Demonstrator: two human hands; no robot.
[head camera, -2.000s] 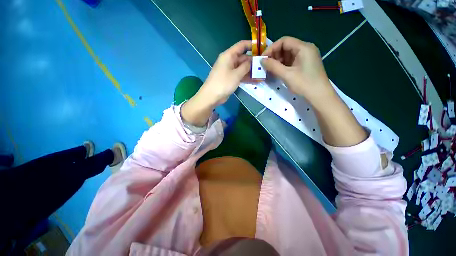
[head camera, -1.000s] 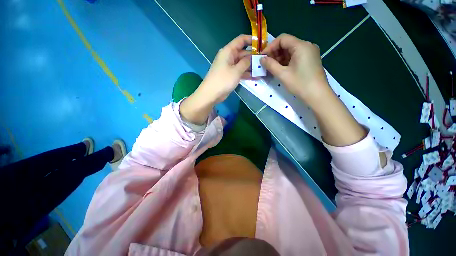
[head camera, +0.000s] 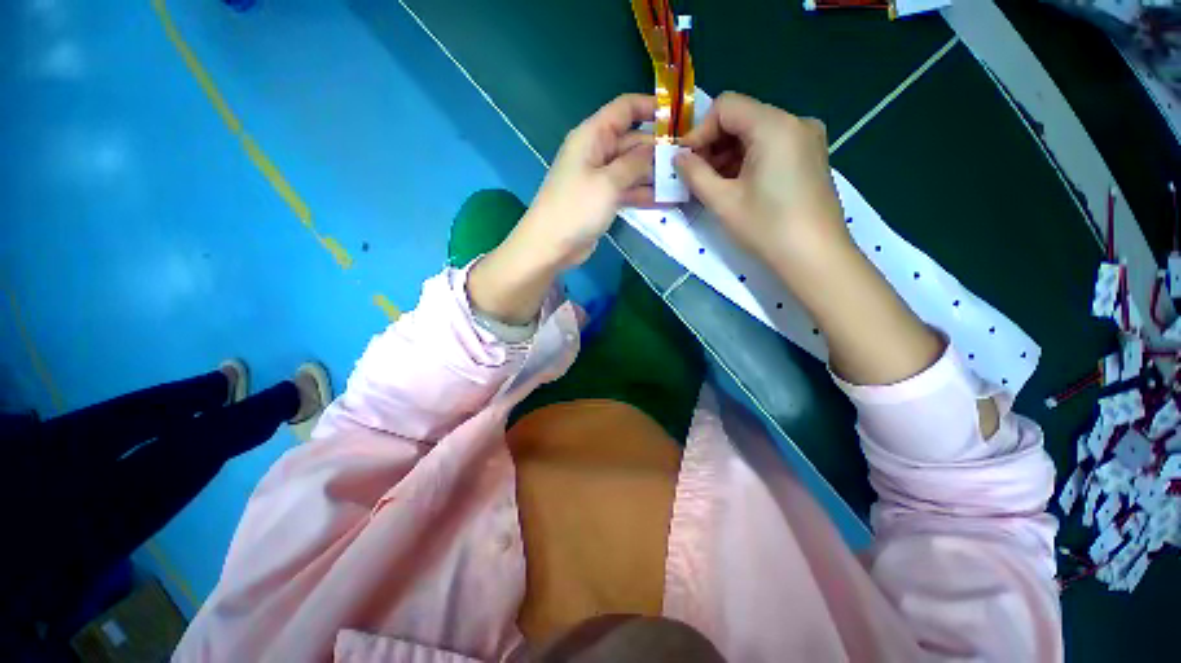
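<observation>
A white pouch cell (head camera: 670, 179) with a small dark dot is held upright between my two hands. My left hand (head camera: 598, 175) grips its left side and my right hand (head camera: 751, 162) pinches its upper right edge. An amber tape strip (head camera: 664, 78) runs up from the top of the cell, with red and dark lead wires (head camera: 680, 78) lying over it. A small white connector (head camera: 684, 22) is at the wires' upper end. The dotted sheet (head camera: 894, 266) lies under and to the right of my hands, partly hidden by my right forearm.
A cell pile (head camera: 1133, 479) with red leads lies at the right table edge. Another cell (head camera: 920, 5) is cut off at the top. A crinkled plastic bag (head camera: 1146, 39) is at the upper right. A person's legs (head camera: 156, 427) are on the blue floor at left.
The held cell looks narrower, as if turned slightly. The wires and connector have shifted a little to the right over the tape. Both hands stay in nearly the same place.
</observation>
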